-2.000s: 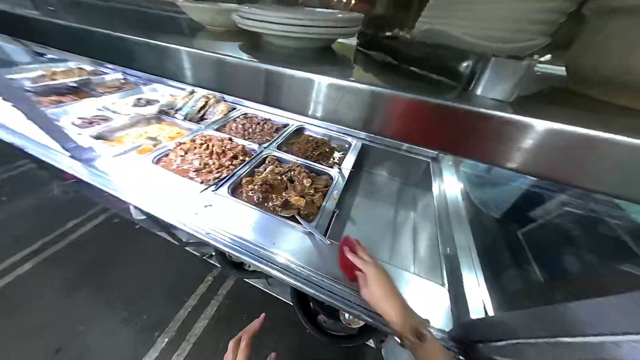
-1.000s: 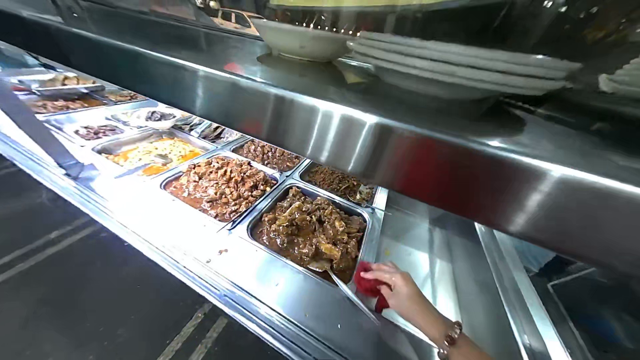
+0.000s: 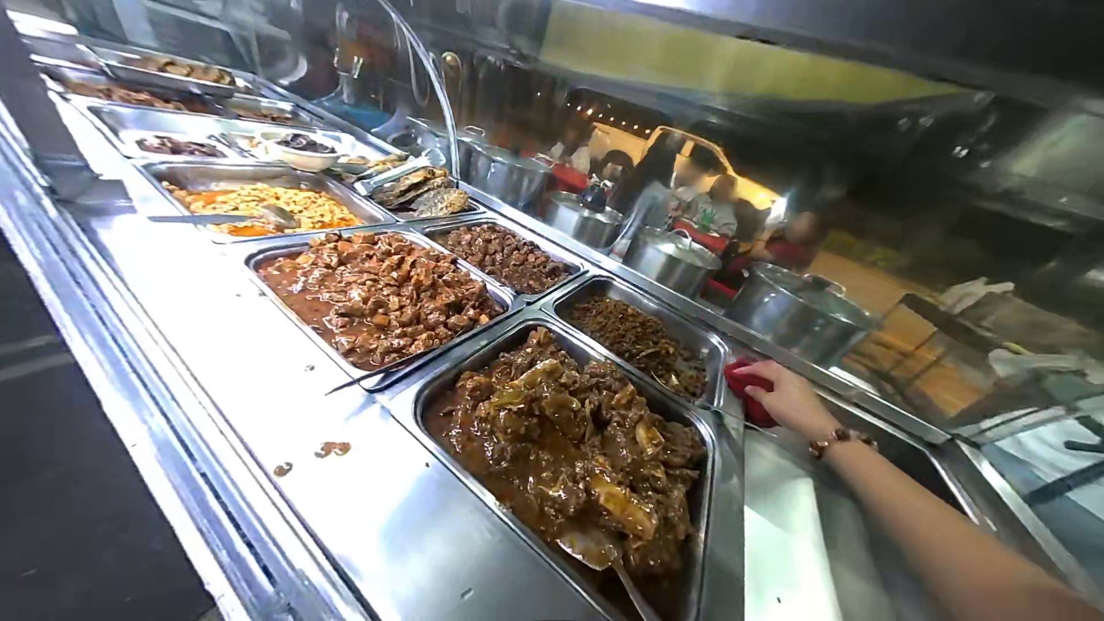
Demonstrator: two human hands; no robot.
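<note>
My right hand point(image 3: 789, 398), with a beaded bracelet on its wrist, grips a red cloth point(image 3: 749, 392) at the right edge of the steel tray of dark minced food point(image 3: 642, 341). Nearer to me is a large steel tray of brown stewed meat point(image 3: 569, 440), with a metal serving spoon point(image 3: 593, 545) resting in its near corner. To its left stands a tray of diced meat in red sauce point(image 3: 379, 297). Behind that one sits a smaller tray of dark meat chunks point(image 3: 509, 257). My left hand is out of view.
Sauce drips point(image 3: 332, 449) spot the steel counter point(image 3: 259, 388). Further left are a tray of yellow-orange food point(image 3: 267, 207), a tray of fish point(image 3: 423, 191) and several other dishes. Lidded steel pots point(image 3: 802, 310) stand behind the counter, with people seated beyond. A dark shelf edge crosses overhead.
My right hand, with the red cloth, has moved from beside the stewed meat tray's near corner to the back, beside the minced food tray. My left hand, visible two seconds ago, has left the view.
</note>
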